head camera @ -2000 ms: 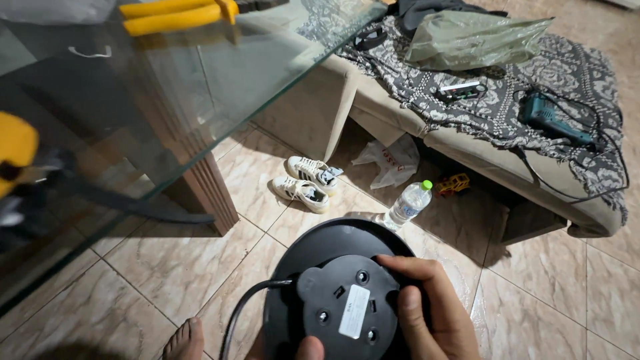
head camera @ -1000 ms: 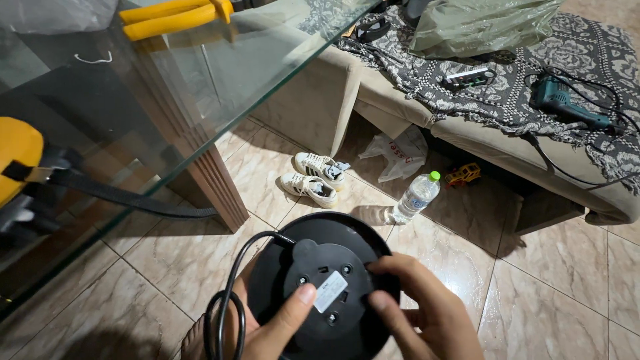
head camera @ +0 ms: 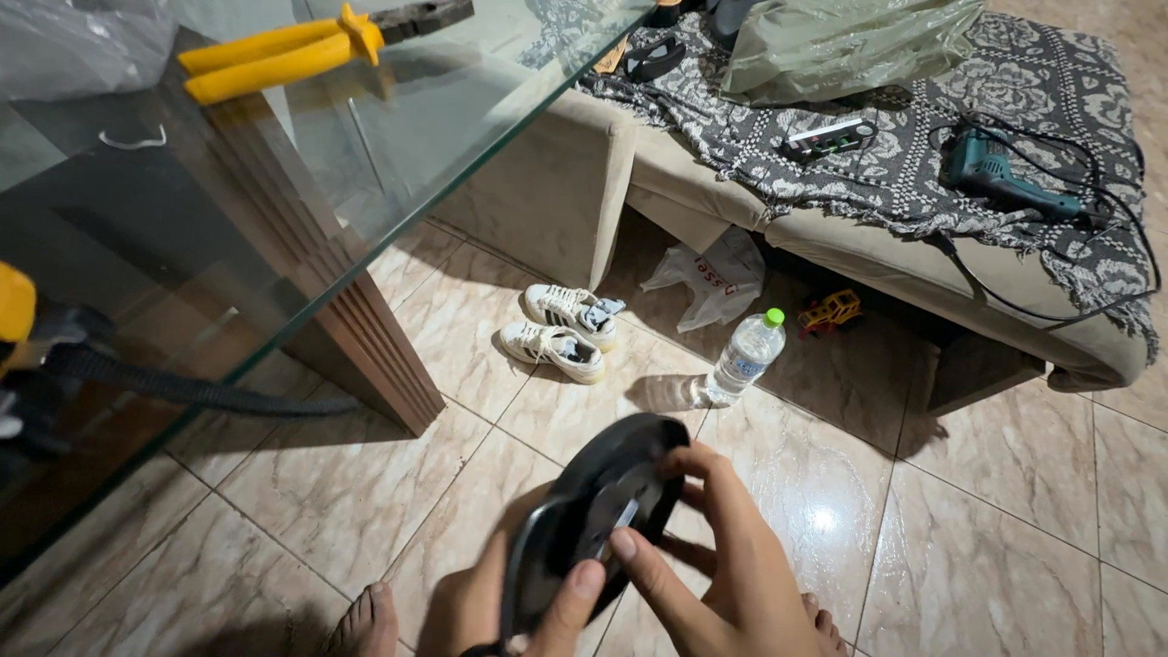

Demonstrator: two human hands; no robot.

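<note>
A round black plastic base with a raised disc (head camera: 598,520) is held tilted, nearly edge-on, between my hands. My left hand (head camera: 520,575) grips its lower left part, the thumb lying over the inner face. At the right rim, my right hand (head camera: 721,557) has its fingers on the edge and its thumb near the pale label. The base is partly blurred. Only a short dark piece, perhaps its cable, shows by my left hand. Beyond the base, a water bottle with a green cap (head camera: 748,356) stands upright on the tiled floor.
Yellow-handled pliers (head camera: 319,55) lie on the glass table (head camera: 438,182) at upper left. White sneakers (head camera: 558,333), a plastic bag (head camera: 712,278) and a yellow toy vehicle (head camera: 830,312) are on the floor. A corded power drill (head camera: 1004,178) and a spirit level (head camera: 830,137) rest on the covered sofa.
The black base has turned from nearly face-on to steeply tilted, with both hands still on it. The cable loop seen at its left before is now mostly out of sight.
</note>
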